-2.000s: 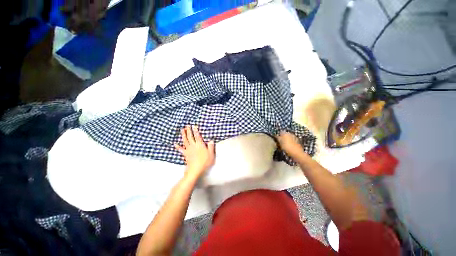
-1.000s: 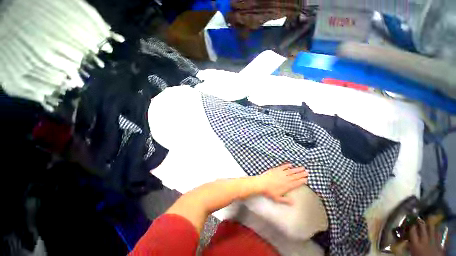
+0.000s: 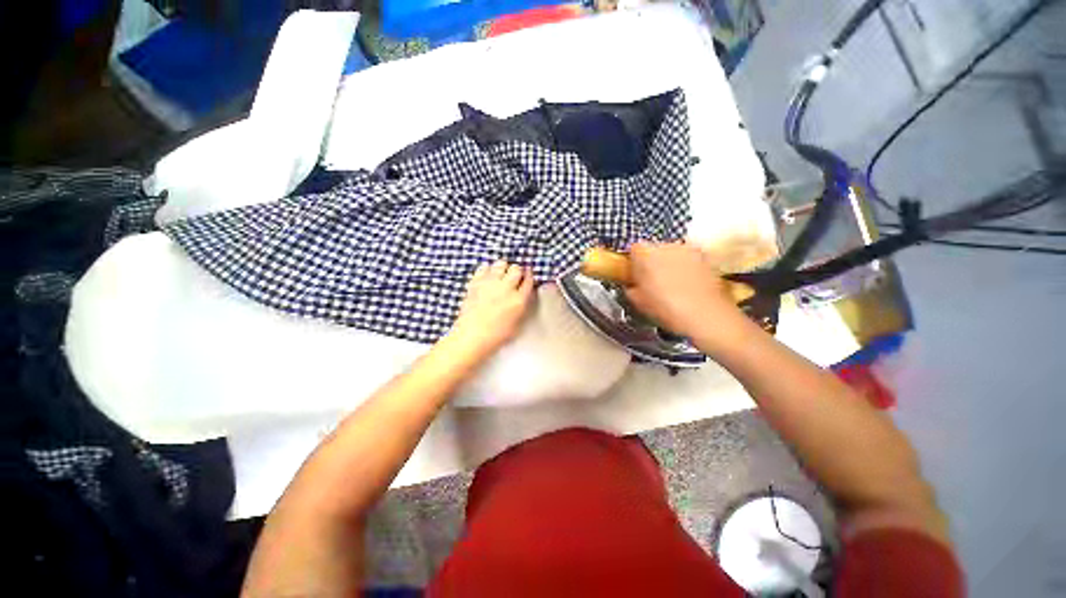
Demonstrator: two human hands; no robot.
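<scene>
The black-and-white checked garment piece (image 3: 386, 245) lies spread and partly crumpled on the white ironing board (image 3: 433, 82), with its dark panel (image 3: 602, 138) at the back. My left hand (image 3: 499, 306) rests on the garment's near edge, fingers bent, over the cream pressing pad (image 3: 561, 350). My right hand (image 3: 672, 284) grips the orange-yellow handle of the steam iron (image 3: 620, 321). The iron's tip points left, close to my left hand, and its soleplate lies over the garment's right near part and the pad. The cloth under the iron is hidden.
A narrow white sleeve board (image 3: 292, 105) crosses the far left. A dark garment pile (image 3: 70, 350) lies left. The metal iron rest (image 3: 836, 251) is at right, beside black hose and cables (image 3: 871, 251). A blue bin (image 3: 433, 16) is behind. A round white object (image 3: 769, 543) stands on the floor.
My right hand has left the cloth, taken hold of the iron at its rest and brought it left onto the garment. My left hand remains at the near edge. The head view swung left and back.
</scene>
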